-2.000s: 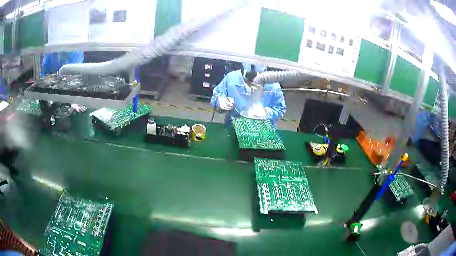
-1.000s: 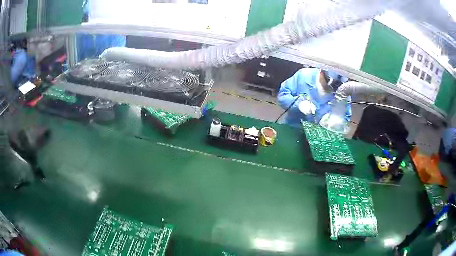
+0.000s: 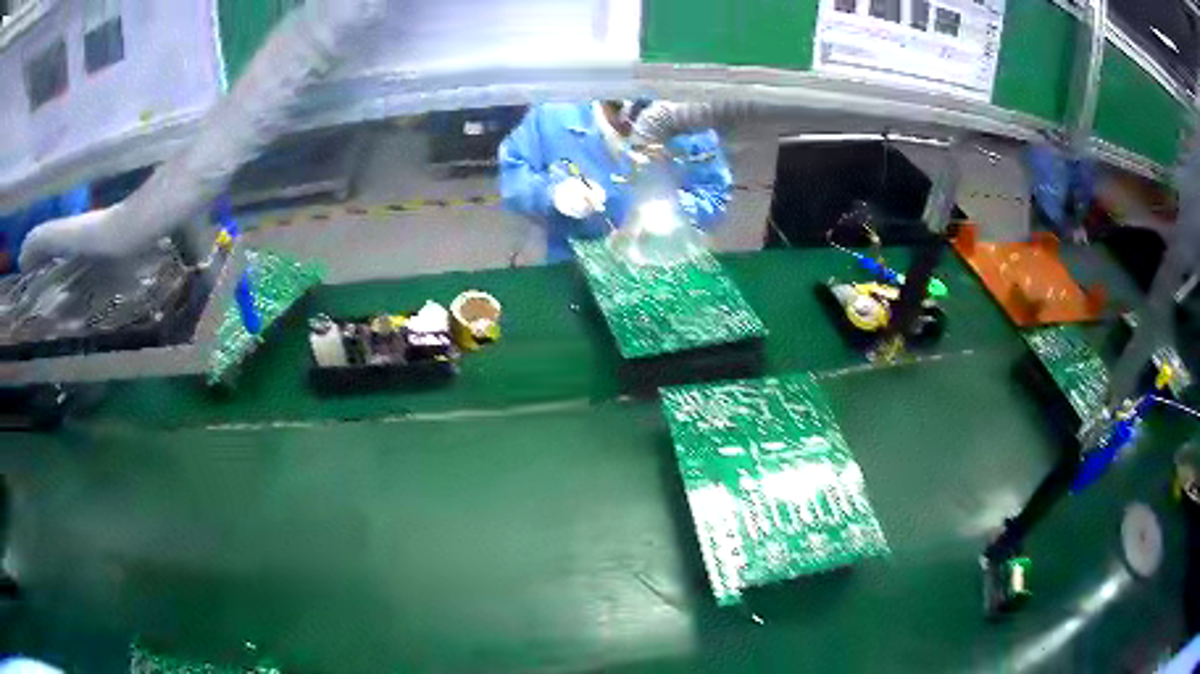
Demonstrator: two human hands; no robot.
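A large green printed circuit board (image 3: 776,481) lies solder side up on a black support, right of centre on the green bench. A second green board (image 3: 674,306) sits behind it, in front of another person. A board's edge (image 3: 198,661) shows at the bottom left, mostly cut off. Neither of my hands can be made out. Small pale blue patches show at the bottom left and bottom right corners, too cut off to identify.
A black parts tray (image 3: 382,345) and yellow roll (image 3: 475,319) stand at the back. A person in blue (image 3: 540,152) works opposite. An orange carrier (image 3: 1026,274), a dark post with blue upper part (image 3: 1053,487) and a round disc (image 3: 1141,541) are at right. A ribbed duct (image 3: 198,152) hangs left.
The view has swung right since one second ago, so the boards and trays sit further left. The near-left board has mostly dropped out of the frame. No object has clearly been moved.
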